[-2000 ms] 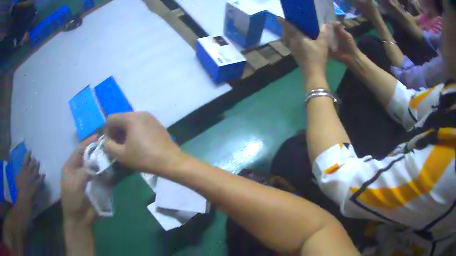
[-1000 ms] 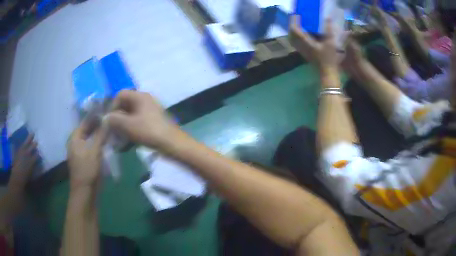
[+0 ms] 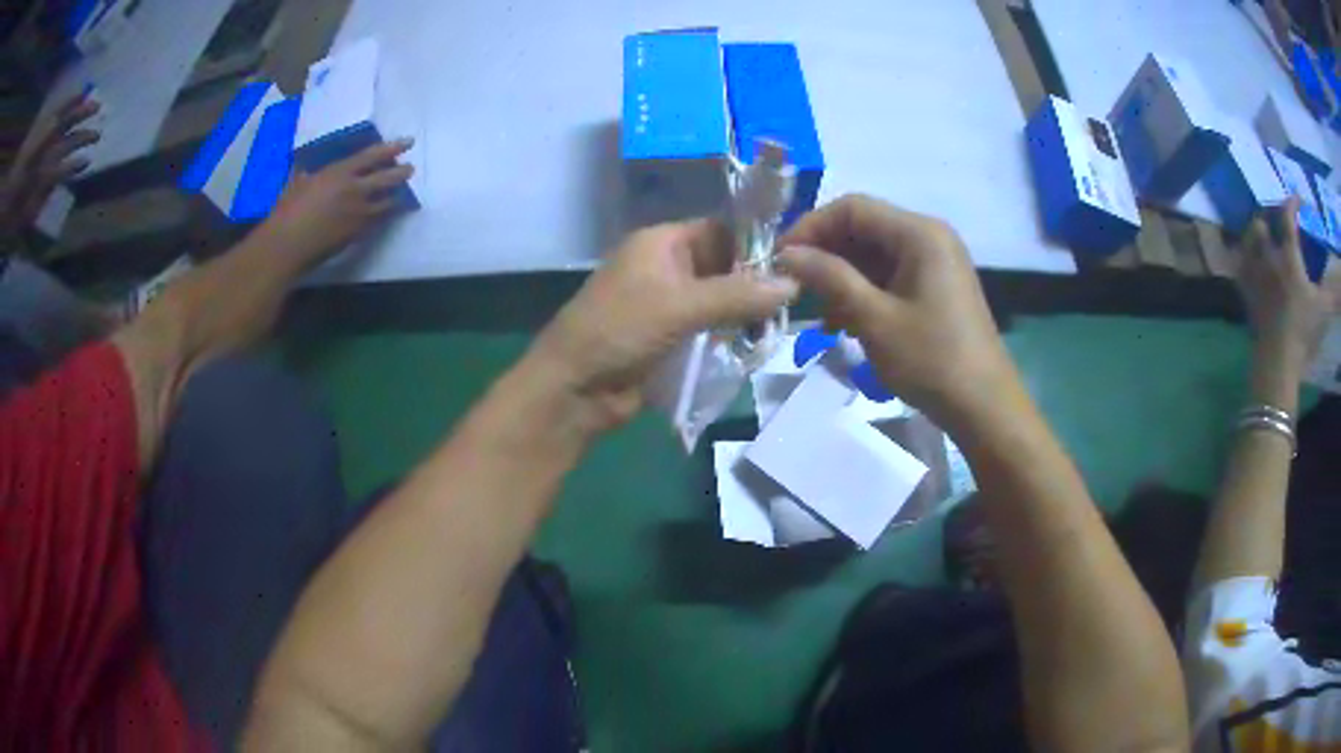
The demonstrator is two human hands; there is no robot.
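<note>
My left hand (image 3: pixel 647 302) holds a folded white cable bundle (image 3: pixel 760 221) upright between thumb and fingers, in front of the blue boxes. My right hand (image 3: pixel 897 287) pinches at the middle of the bundle from the right; a tie there is too small to make out. A pale, translucent bag or flat item (image 3: pixel 706 386) hangs below my left hand. Below the hands is an open white carton (image 3: pixel 743 493) with a white card insert (image 3: pixel 838 456) tilted on it and blue fan blades (image 3: pixel 818 347) partly showing. A lighter blue box (image 3: pixel 675 96) and a darker blue box (image 3: pixel 771 106) stand on the table.
The white table (image 3: pixel 500 133) spans the front, over a green floor (image 3: pixel 427 397). At left, a neighbour's hand (image 3: pixel 346 199) touches a white-and-blue box (image 3: pixel 338 103). At right, several printed boxes (image 3: pixel 1085 174) stand near another person's hand (image 3: pixel 1282 280).
The view has turned left and now centres on my hands and the blue boxes. Both hands still hold the cable bundle. The neighbour at right has lowered their hands to the boxes.
</note>
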